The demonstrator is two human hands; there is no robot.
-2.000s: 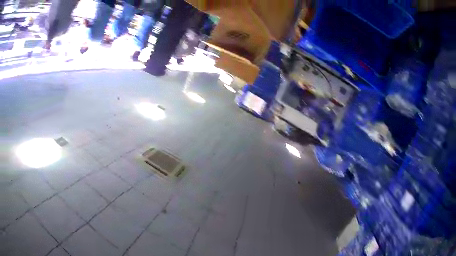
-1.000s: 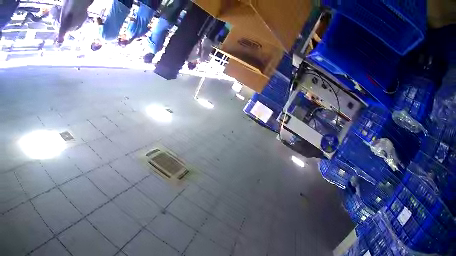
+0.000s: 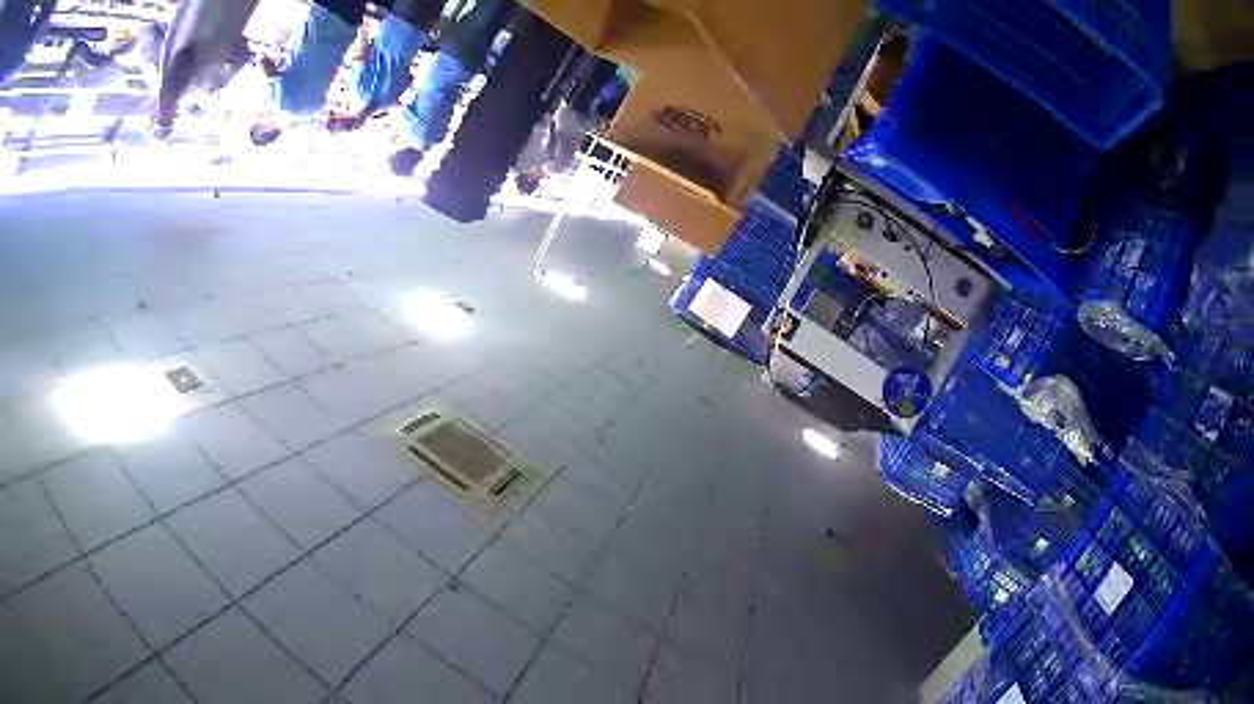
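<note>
Neither of my hands is in the picture. The view is upside down and tilted. An open brown cardboard box with dark print shows at the top centre. A blue plastic crate lies to its right at the top. White-framed equipment with cables and a round blue label stands between the box and the crates. Several blue slatted crates with clear stretch film and white paper labels fill the right side.
People in light-blue workwear show at the top left by brightly lit benches. A tall black block is beside them. The tiled ceiling, with lights and a vent, fills the lower left.
Two seconds ago the view was blurred and the box, equipment and crates sat slightly further left and higher. Against one second ago almost nothing differs.
</note>
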